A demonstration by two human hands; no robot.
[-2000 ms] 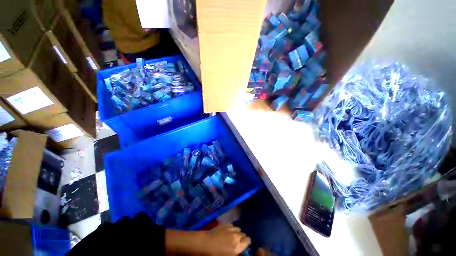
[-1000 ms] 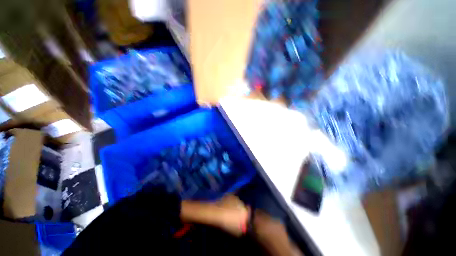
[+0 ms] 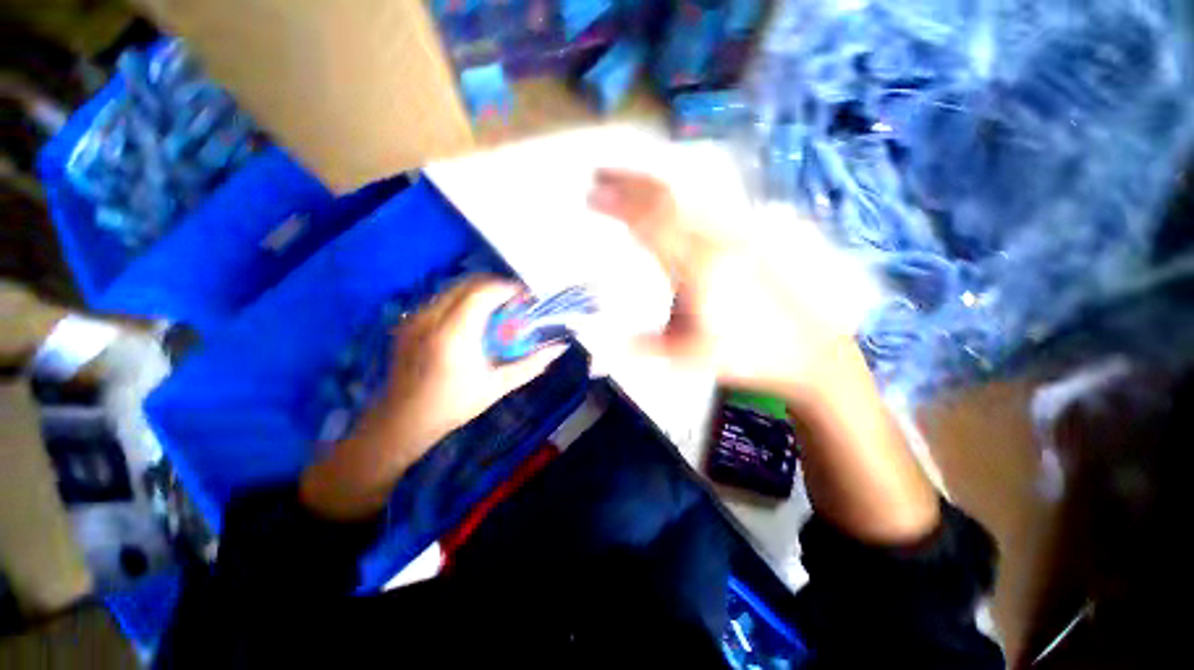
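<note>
My left hand (image 3: 452, 360) holds a blue retail pack with an orange-red spot (image 3: 508, 327) above the table's left edge. A pale coiled cable (image 3: 563, 305) shows at the pack's right end, over the white tabletop. My right hand (image 3: 714, 288) is over the tabletop, right of the pack and apart from it. Its thumb and fingers are spread, blurred and washed out by glare, and nothing shows in it. The smartphone (image 3: 754, 445) lies by my right forearm, partly hidden by it.
The cable pile in its clear bag (image 3: 969, 196) fills the upper right. The supply carton (image 3: 327, 79) stands at the top. Two blue totes, a near one (image 3: 223, 406) and a far one (image 3: 197, 249), are at left. The right-hand carton (image 3: 982, 458) is at lower right.
Both hands have come up from low beside the near tote to the table. A pack and cable now show at my left hand. The view has shifted closer to the table.
</note>
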